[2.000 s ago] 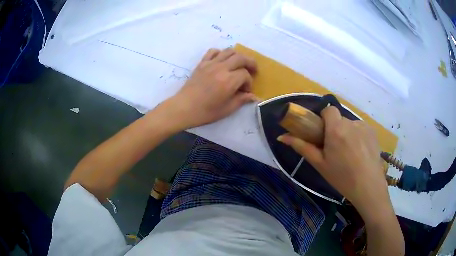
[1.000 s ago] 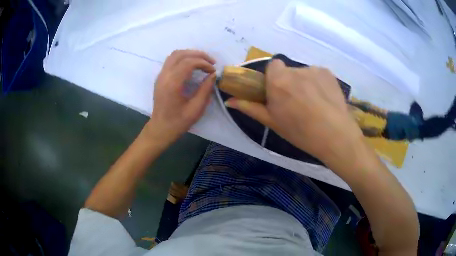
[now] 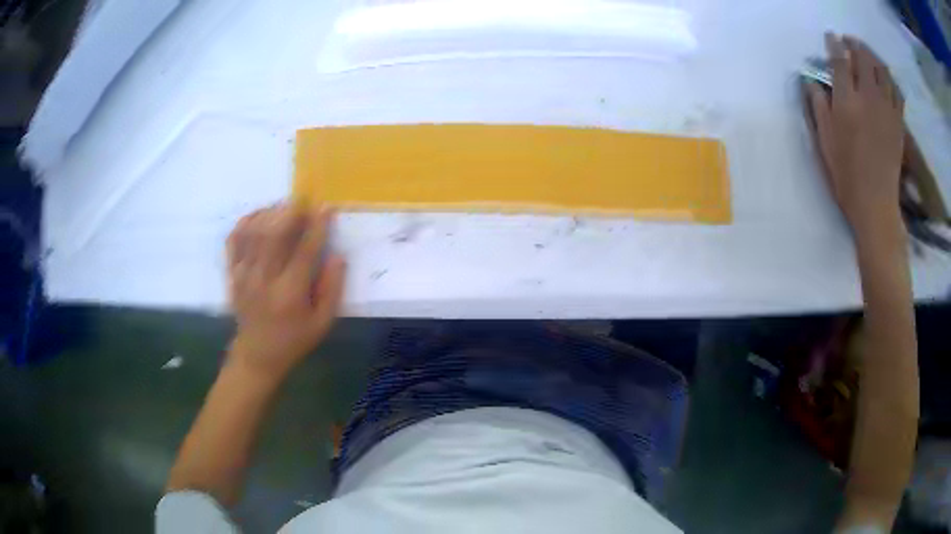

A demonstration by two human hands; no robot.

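Observation:
The yellow template [image 3: 511,170] lies flat across the white table, with a thin pale edge along its near side. My left hand [image 3: 284,282] is at its near left corner, fingers bent and blurred; whether they grip it is unclear. My right hand [image 3: 863,130] is at the far right of the table, palm down, with a small silvery tool [image 3: 817,74] at its fingertips. It hides part of the tool, so a grip cannot be confirmed. A dark object, perhaps the iron [image 3: 922,191], shows partly behind my right wrist.
A white fabric strip [image 3: 511,29] lies beyond the template. More white cloth [image 3: 115,68] lies along the table's left side. Dark marks dot the table between the template and the near edge. A dark red basket [image 3: 824,391] is below the table at right.
My right hand has let go of the iron and moved to the far right. The template is now uncovered. My left hand is at its near left corner. The view has turned and shifted.

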